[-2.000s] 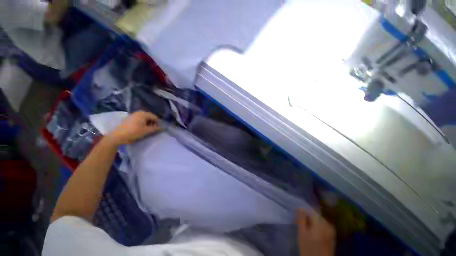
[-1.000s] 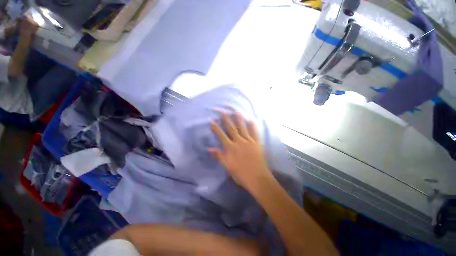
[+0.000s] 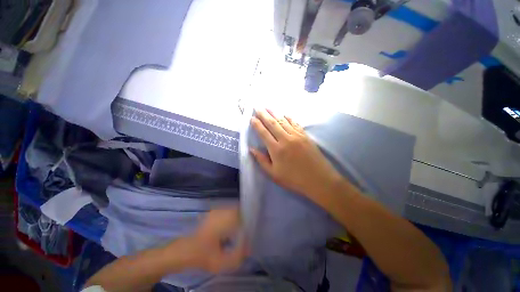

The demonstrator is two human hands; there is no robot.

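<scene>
A light blue-grey garment panel (image 3: pixel 285 219) lies over the table's front edge and hangs down toward my lap. A narrow pale strip runs along its left side. My right hand (image 3: pixel 285 151) lies flat on its upper end, fingers extended, below and left of the needle area. My left hand (image 3: pixel 219 242) is blurred, with curled fingers at the panel's hanging left edge. The white sewing machine head (image 3: pixel 439 48) is above the hands. Its presser foot and needle area is lost in glare. A dark cylindrical attachment (image 3: pixel 314 75) is beside it.
Waiting panels (image 3: pixel 114 63) lie on the table at left. The ruler strip (image 3: pixel 177 128) runs along the front edge. Loose cloth (image 3: pixel 148 214) hangs below it, by a blue basket (image 3: pixel 24 171) and a red basket (image 3: pixel 60 259). A thin metal rod (image 3: pixel 445 169) and black clamp (image 3: pixel 504 203) are at right.
The panel, stretched below the table two seconds ago and bunched on its edge one second ago, now lies flatter, nearer the needle. My left hand has come to its left edge. The view has shifted.
</scene>
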